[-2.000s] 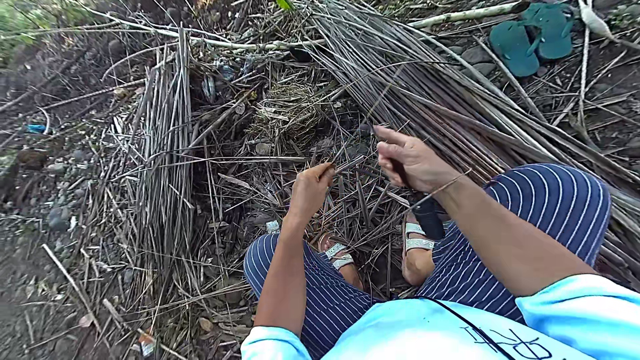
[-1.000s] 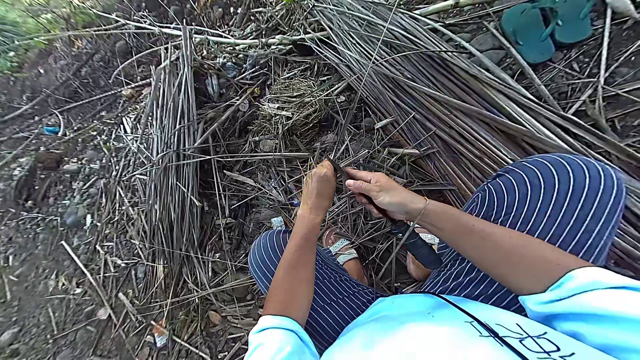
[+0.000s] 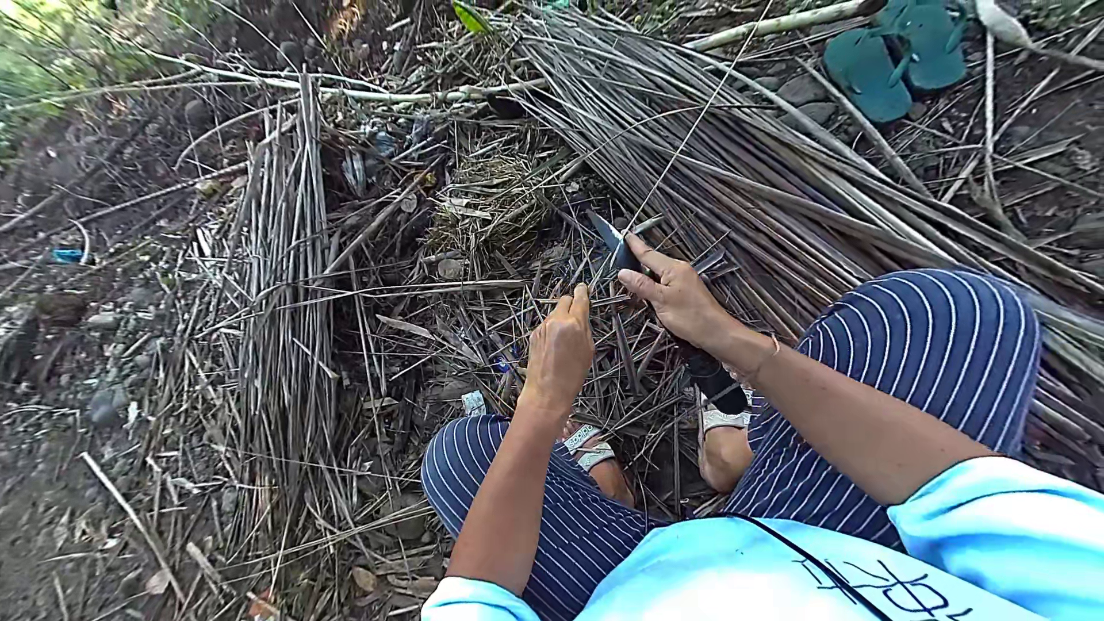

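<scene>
My right hand (image 3: pixel 677 297) is closed around a knife (image 3: pixel 611 239), whose blade points up and left and whose dark, wrapped-looking handle end shows below the wrist. A long thin stalk (image 3: pixel 681 148) runs from the blade up toward the top edge. My left hand (image 3: pixel 561 345) pinches the lower end of that thin stalk, a little left of and below the blade. To the right lies a large bundle of dry stalks (image 3: pixel 742 172); a narrower bundle of stalks (image 3: pixel 285 285) lies to the left of my hands.
A heap of thin shavings (image 3: pixel 496 203) sits beyond my hands. Green flip-flops (image 3: pixel 867 73) lie at the upper right. A pale branch (image 3: pixel 388 93) crosses the far side. My sandalled feet (image 3: pixel 591 448) rest among loose stalks and stones, below my hands.
My hands were together at the knife one second ago; now the left one is a little apart from the blade, lower and to its left. The knife stays in my right hand.
</scene>
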